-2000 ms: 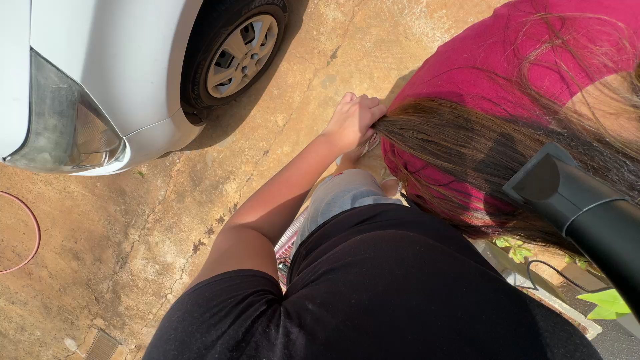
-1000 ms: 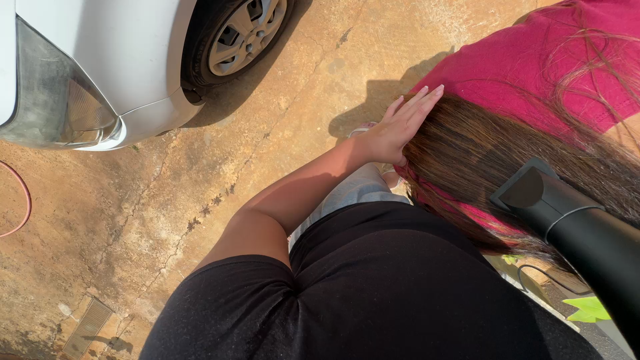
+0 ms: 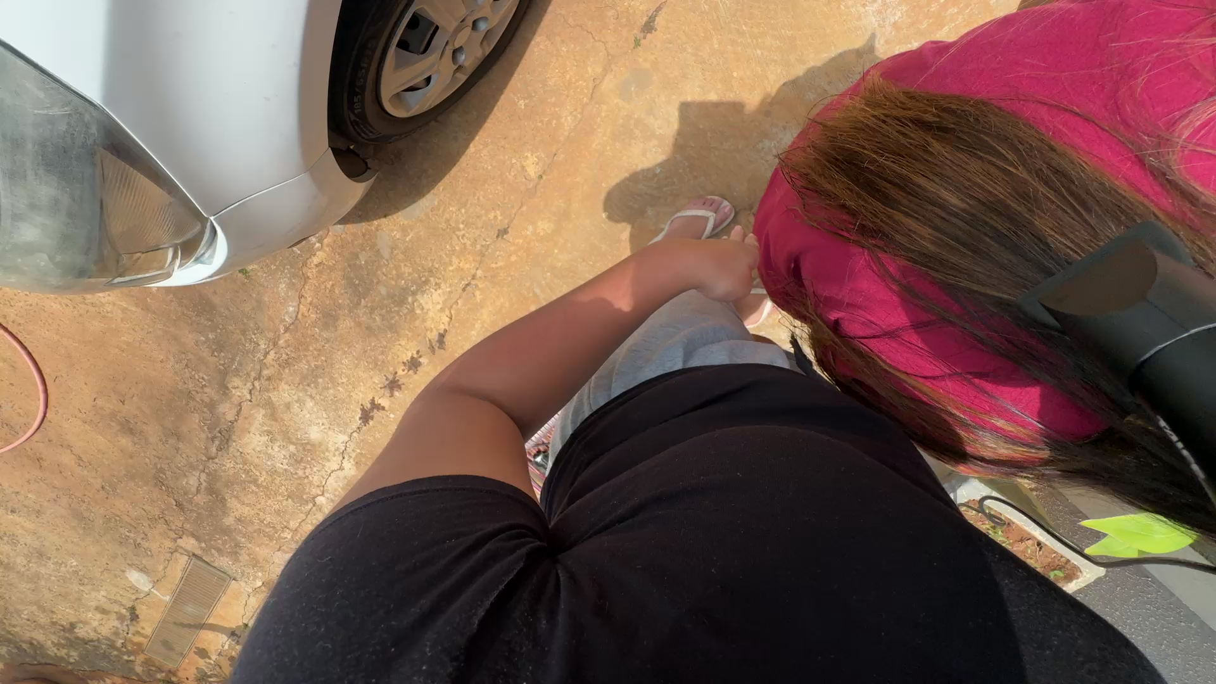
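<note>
My left hand (image 3: 727, 267) is beside the lower edge of a magenta shirt (image 3: 807, 223) worn by a person at the right. Its fingers are partly hidden and curled, and their hold cannot be told. Long brown hair (image 3: 959, 171) is spread over the back of that shirt, with more strands hanging down its near side. The flat nozzle of a black hair dryer (image 3: 1130, 294) comes in from the right edge, over the hair. My right hand is out of view, so what holds the dryer is not seen.
A white car (image 3: 256, 104) with its front wheel (image 3: 437, 57) stands at upper left on stained concrete. A pink hose (image 3: 38, 380) lies at the left edge. Sandaled feet (image 3: 698, 220) are beyond my left hand. At lower right are a black cable (image 3: 1054, 540) and green leaves (image 3: 1145, 534).
My left hand gripped the hair two seconds ago, then lay with fingers spread against it. Now it is off the hair, lower beside the shirt. The hair ends lie loose on the shirt.
</note>
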